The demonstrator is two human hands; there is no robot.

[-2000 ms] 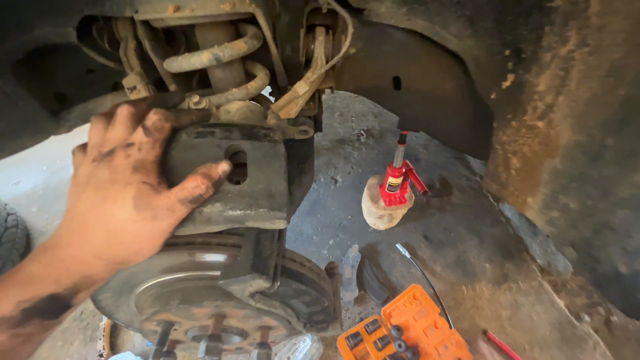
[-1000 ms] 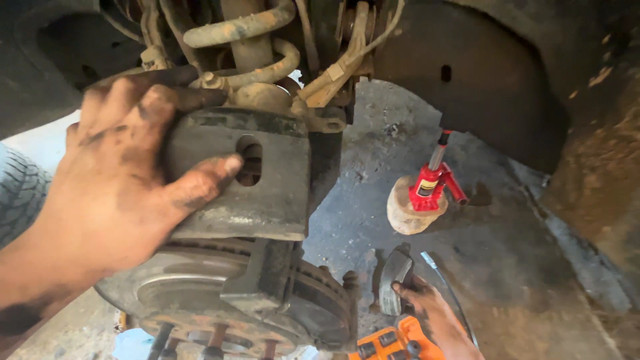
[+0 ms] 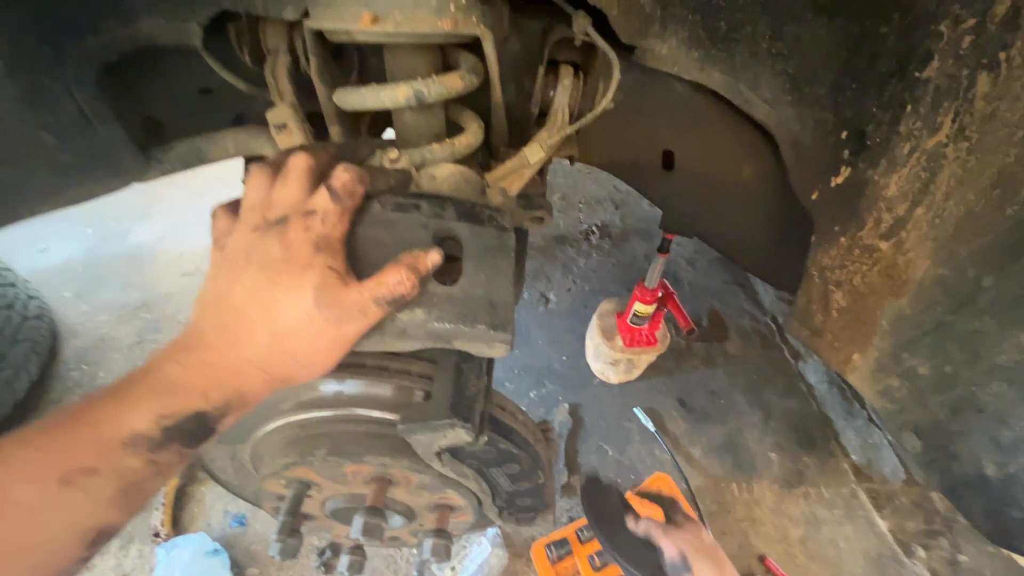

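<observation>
My left hand (image 3: 300, 264) rests on the raised brake caliper (image 3: 472, 300), fingers over its top and thumb beside the oval hole. The brake disc (image 3: 336, 408), with its wheel studs, lies below the caliper. At the lower right, my right hand (image 3: 680, 536) is blurred and holds a dark curved brake pad (image 3: 612, 520). That pad is over an orange socket case (image 3: 560, 548), which it partly hides. Another dark pad (image 3: 504, 472) appears to sit in the bracket at the disc's right side.
A coil spring (image 3: 408, 92) stands behind the caliper. On the floor, a red bottle jack (image 3: 642, 316) sits on a pale block (image 3: 612, 352). A thin flexible shaft (image 3: 660, 436) lies beside the case. A tyre (image 3: 20, 344) is at the left edge; a blue-white bag (image 3: 192, 554) lies below.
My right hand, out of view two seconds ago, came in at the pad on the floor and has since moved down with it over the orange case. My left hand stays on the caliper.
</observation>
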